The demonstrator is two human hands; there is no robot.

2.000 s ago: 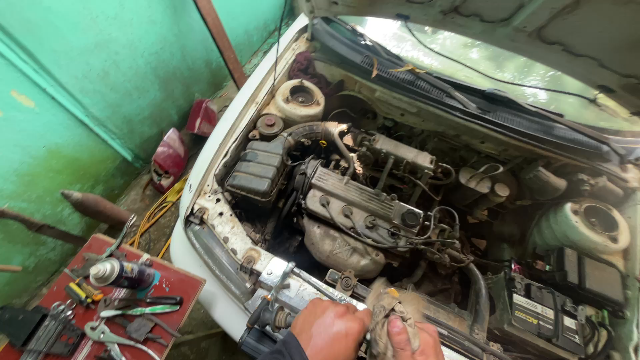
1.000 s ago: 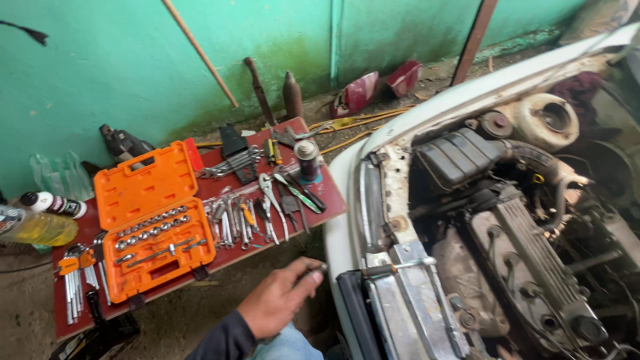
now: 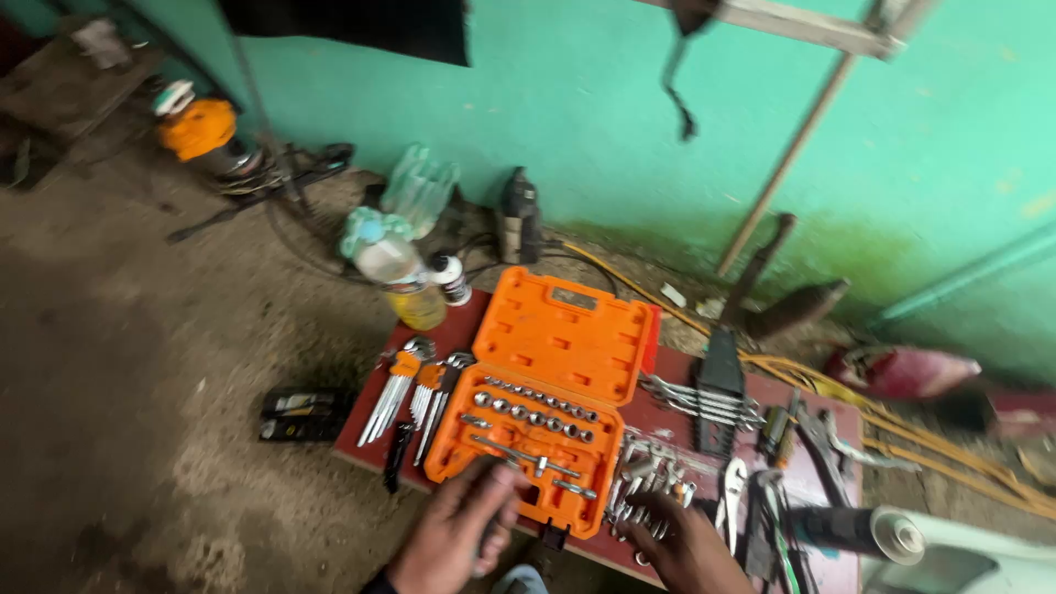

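Note:
My left hand is over the near edge of an orange socket set case, its fingers curled; a dark thing shows at its fingers, too blurred to name. The case lies open, with rows of sockets and a sliding T-bar in it. To its right, my right hand is over a pile of loose wrenches and sockets, fingers spread and pointing down; whether they touch a tool cannot be told. Slip-joint pliers lie just right of that hand.
The red table also bears hex key sets, combination wrenches, a spray can and a bottle of yellow liquid. A black tray sits on the floor at left. A yellow cable runs behind; a car's edge is lower right.
The view has swung left from the engine bay to the tool table. Both hands, over the car's front two seconds ago, are now over the table.

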